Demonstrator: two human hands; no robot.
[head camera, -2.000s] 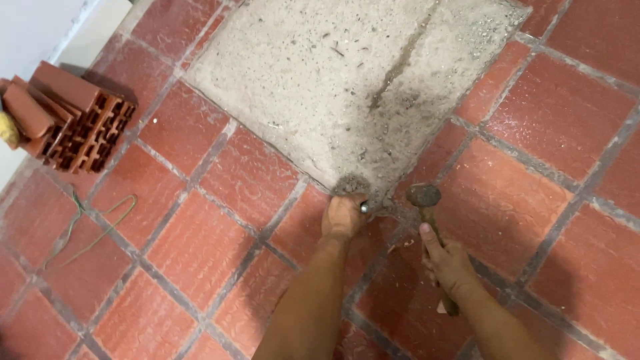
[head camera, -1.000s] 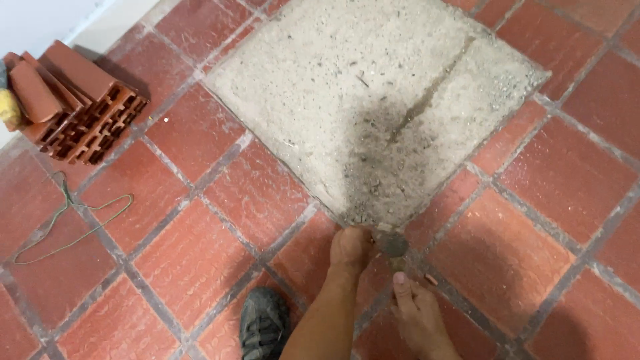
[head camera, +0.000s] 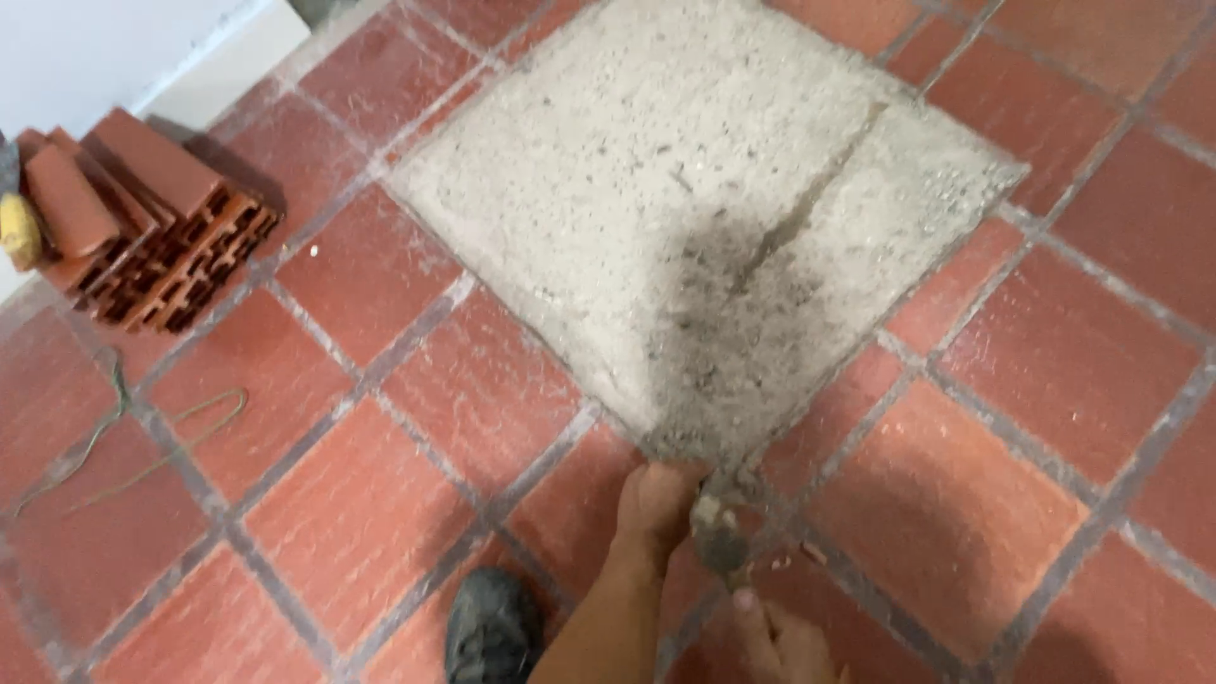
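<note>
My left hand (head camera: 655, 499) is closed around a tool at the near corner of the bare cement patch (head camera: 589, 218); in this frame the tool is mostly hidden, though a metal end showed earlier. Beside it, just to the right, is the dark head of a hammer (head camera: 719, 540). My right hand (head camera: 784, 646), at the bottom edge, grips the hammer's handle below the head. Red clay floor tiles (head camera: 361, 475) with grey joints surround the patch. Small broken bits lie on the tiles right of the hammer head.
Hollow red clay pieces (head camera: 176, 209) are stacked at the left by the wall, with a yellow-handled tool (head camera: 19, 228) on them. A thin cord (head camera: 180, 456) lies on the tiles. My dark shoe (head camera: 494, 622) is at the bottom. A groove (head camera: 817, 195) crosses the patch.
The hammer head has moved left, from clearly right of my left hand to close beside it. My right hand has moved left and down with it. A shoe has come into view.
</note>
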